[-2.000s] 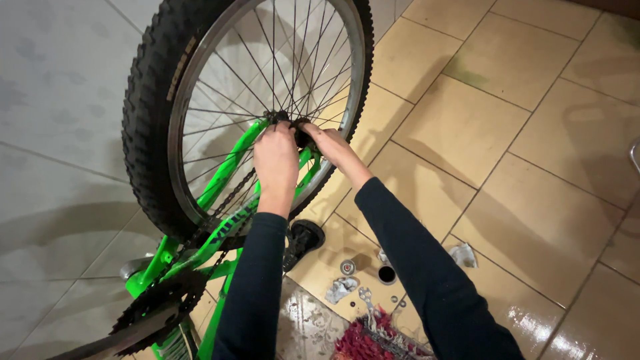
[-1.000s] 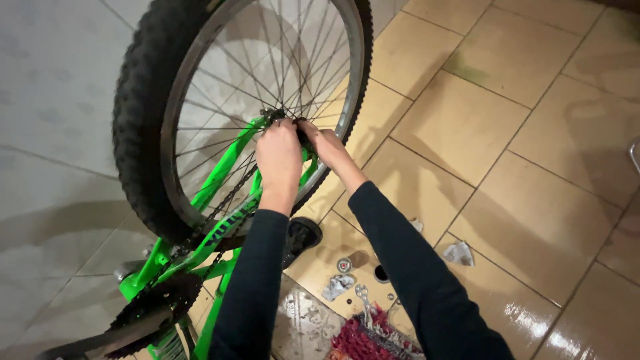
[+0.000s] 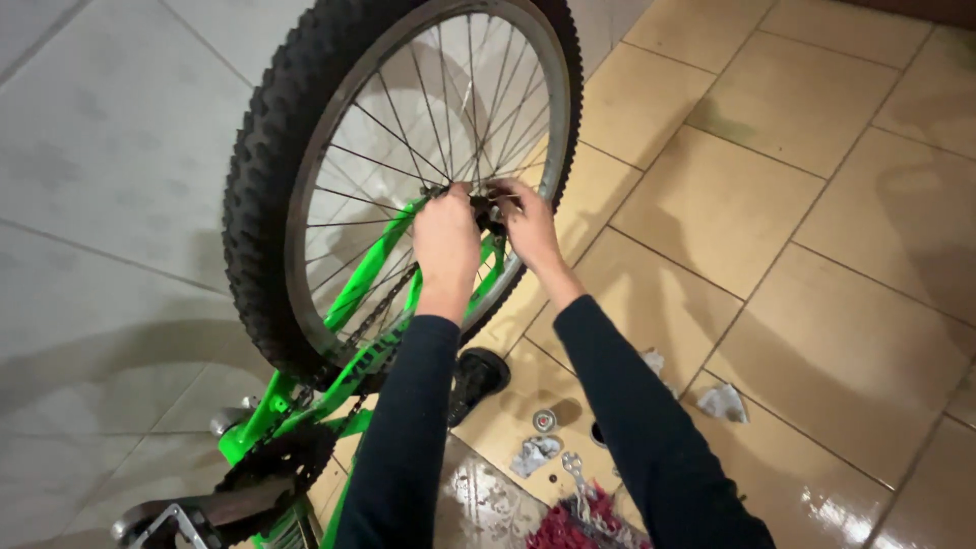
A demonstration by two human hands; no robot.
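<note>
My left hand is closed around the hub end of a bicycle's rear wheel, by the rear of the green frame; what lies under its fingers is hidden. Just right of the hub, my right hand has bent, parted fingers beside the axle end; whether it holds a small part cannot be told. The wheel with its knobby black tire stands raised. A chain runs down from the hub area to the chainring.
On the tiled floor lie crumpled wipes, a small can, a wrench and a red and grey rag. A crank arm with a pedal juts out lower left. A black shoe is below the wheel. A tiled wall stands at left.
My right hand has drawn slightly away from the hub to the right, its fingers now more spread. My left hand stays at the hub.
</note>
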